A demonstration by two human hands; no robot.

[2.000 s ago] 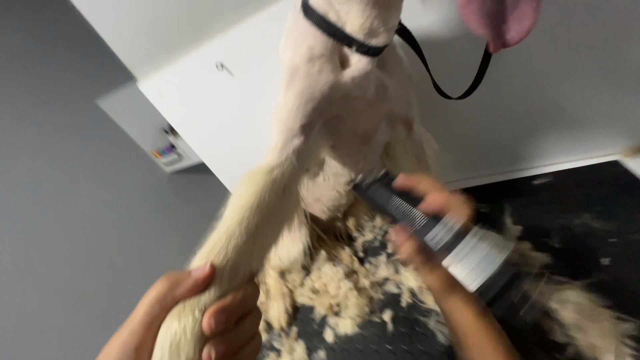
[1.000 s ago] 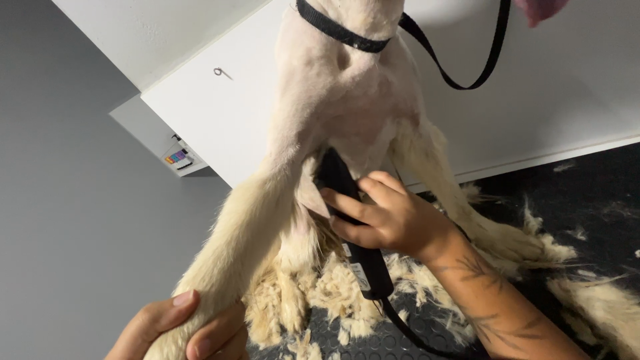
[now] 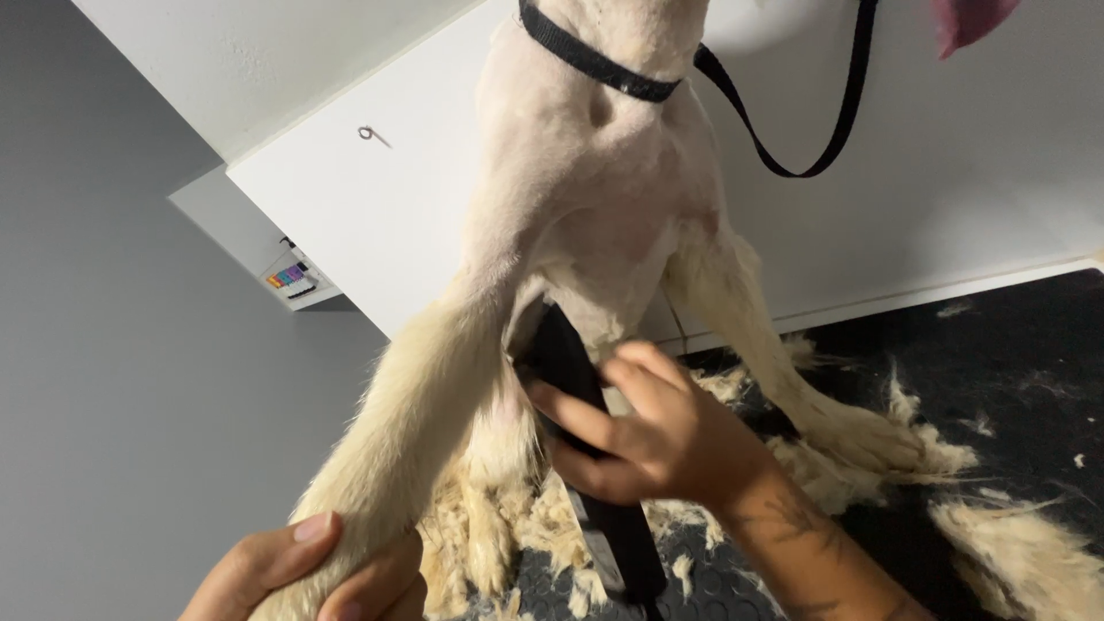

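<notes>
A light-coated dog (image 3: 595, 172) with a closely clipped chest faces me, a black collar (image 3: 595, 65) around its neck. My left hand (image 3: 332, 569) grips the lower part of its raised, still furry foreleg (image 3: 397, 431) at the bottom left. In my right hand (image 3: 647, 423) is a black electric clipper (image 3: 565, 371), held nearly upright with its head up against the inner side of that leg, near the chest. The clipper's blade is hidden there. The other foreleg (image 3: 759, 345) stands on the black mat, its paw flat.
Loose cut fur (image 3: 561, 535) lies around the paws on the black studded mat (image 3: 716, 569), with a larger clump (image 3: 1018, 552) at the right. A black leash (image 3: 802, 168) hangs in a loop before the white wall panel. Small bottles (image 3: 293, 276) stand on a shelf at the left.
Two seconds ago the clipper was away from the dog, to the right of its chest; now it is in against the inner foreleg. My left hand has kept its hold on the leg.
</notes>
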